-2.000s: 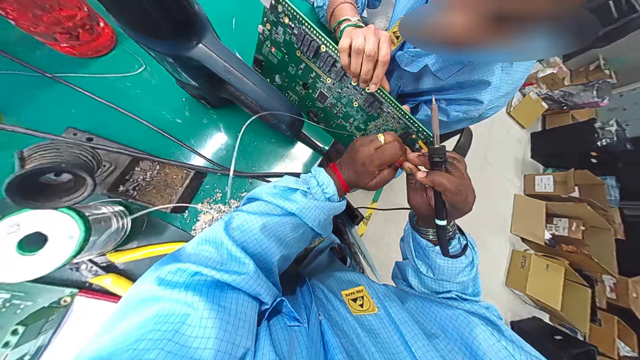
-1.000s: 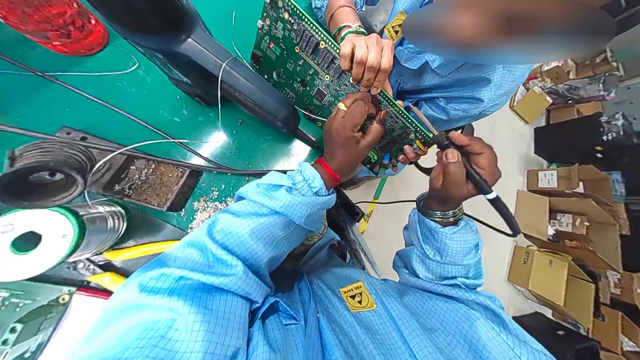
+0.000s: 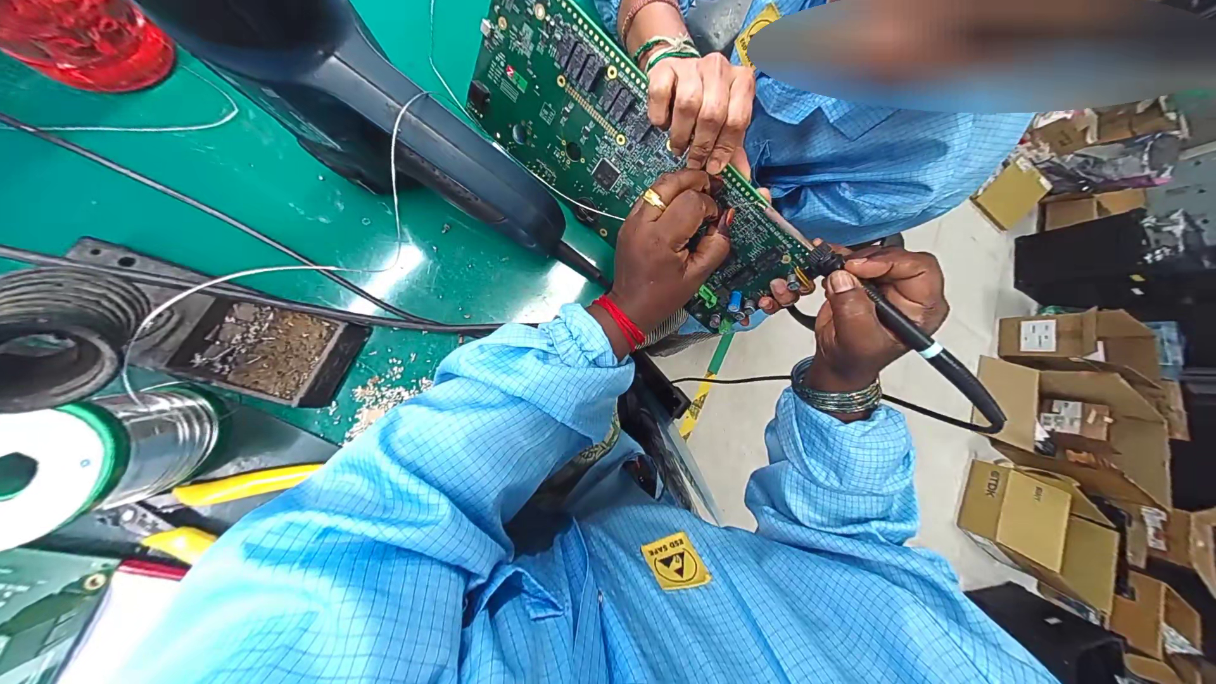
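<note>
My right hand (image 3: 879,309) grips a soldering iron (image 3: 898,323) by its black handle; the iron's front part lies along the near right edge of a green circuit board (image 3: 560,123). Over the board's middle, my left hand (image 3: 670,252) has its fingers pinched near the components, with solder wire (image 3: 598,211) running to it from the left; the fingertips are partly hidden. A co-worker's hand (image 3: 703,104) holds the board's upper edge, and other fingers of the co-worker show under its lower right end.
A solder wire spool (image 3: 157,446), yellow-handled pliers (image 3: 247,484), a coiled iron stand (image 3: 71,323) with a debris tray (image 3: 261,351) and a black device (image 3: 427,142) lie on the green bench. Open cardboard boxes (image 3: 1092,418) stand at right.
Two seconds ago the iron stood upright and both my hands were close together at the board's lower end. My left hand has moved up over the board; the iron now lies tilted along its edge.
</note>
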